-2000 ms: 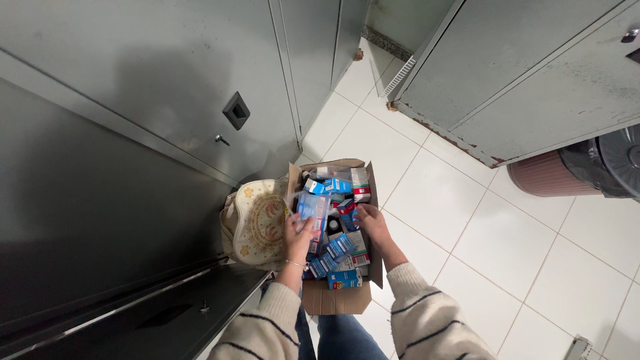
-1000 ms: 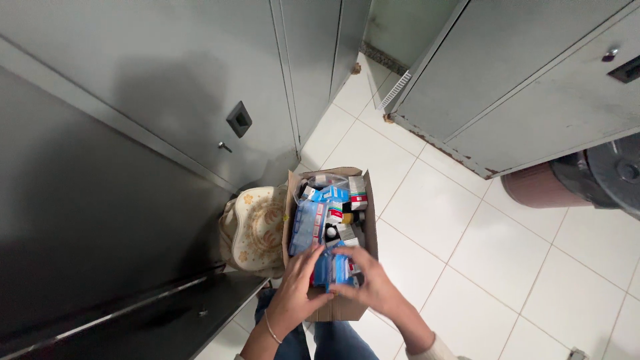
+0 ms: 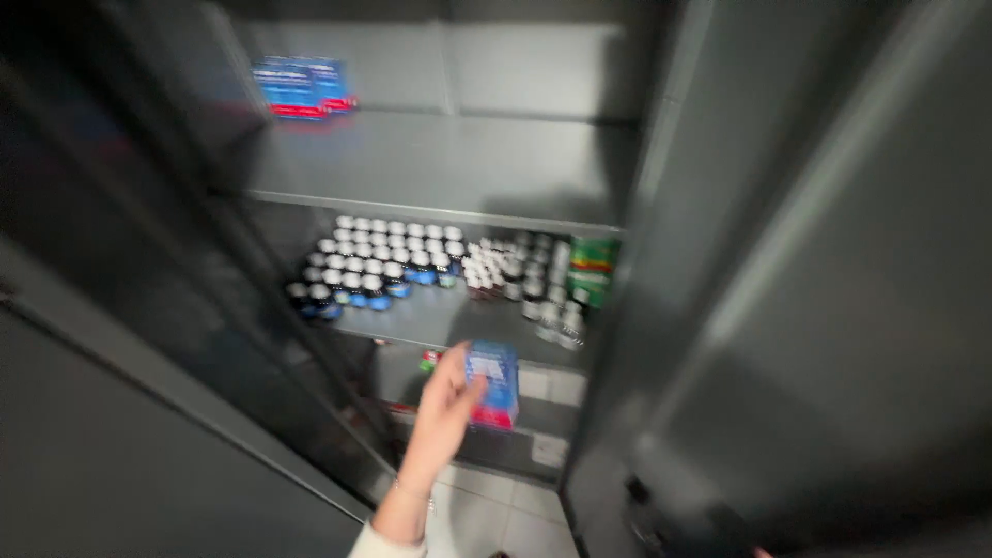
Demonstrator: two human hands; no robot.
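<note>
Out in front of the steel cabinet, my left hand, with a thin bracelet at the wrist, grips a blue and red carton. Only a blurred fingertip of my right hand shows at the bottom edge, near the dark handle of the cabinet door; what it does is hidden. Similar blue and red cartons stand at the left of the upper shelf. On the shelf below are rows of white-capped bottles, small white-topped bottles, clear bottles and a green package.
Grey metal doors flank the cabinet, the left door and the right door. White boxes sit on a lower shelf, with another white box beneath. The tiled floor shows at the bottom. The view is blurred.
The view has swung from the cardboard box of cartons on the floor to the cabinet shelves. Both hands were at that box; now my left hand holds a carton before the shelves.
</note>
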